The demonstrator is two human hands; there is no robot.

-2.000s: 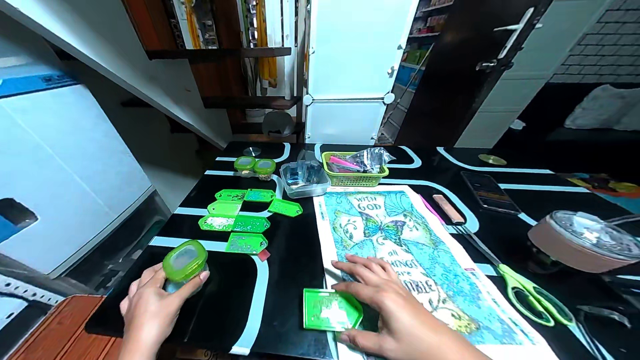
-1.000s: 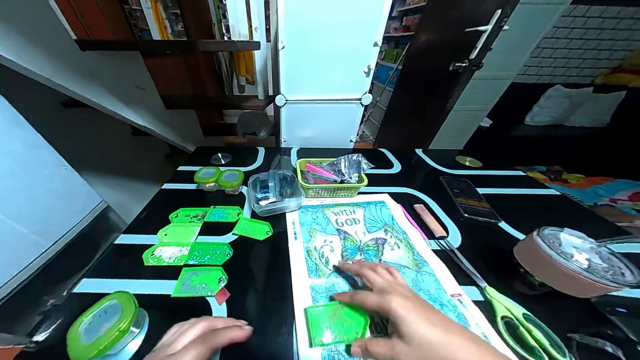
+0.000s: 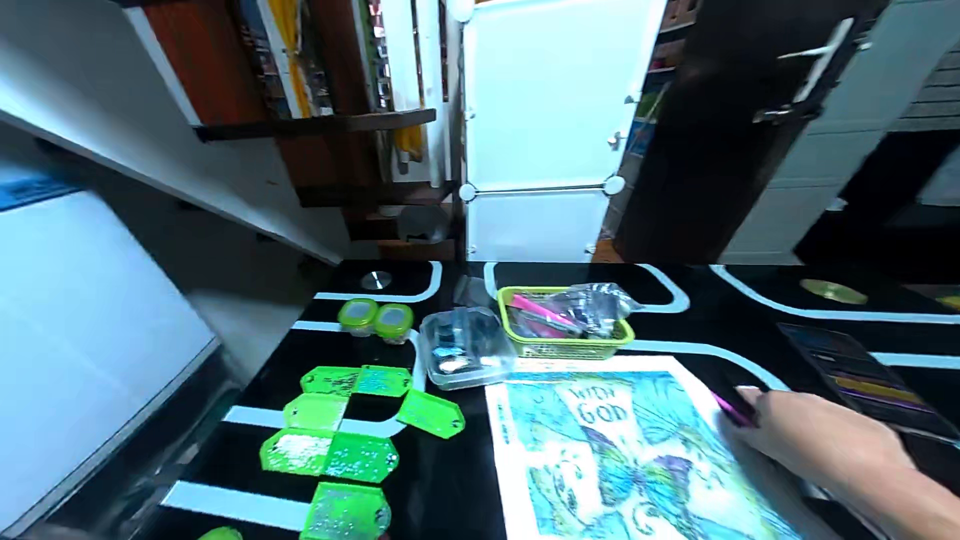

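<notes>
My right hand (image 3: 817,435) is at the right edge of the butterfly picture sheet (image 3: 637,457), its fingers on a slim magenta pen-like tool (image 3: 733,410). Several green plastic trays (image 3: 360,456) lie left of the sheet, some holding small glittering pieces. A separate green tray (image 3: 431,413) is nearer the sheet. At the bottom left edge, only a blurred bit of what may be my left hand shows, too little to tell. A green lid (image 3: 221,534) is partly cut off at the bottom.
Behind the sheet stand a green basket (image 3: 566,346) with a pink item and plastic bags, a clear plastic container (image 3: 466,349) and two small green-lidded tubs (image 3: 394,321). A dark phone-like device (image 3: 862,375) lies at the right. White tape lines cross the black table (image 3: 442,495).
My right hand has left the green tray on the sheet and moved right to the magenta tool. My left hand has dropped nearly out of view. The view has shifted.
</notes>
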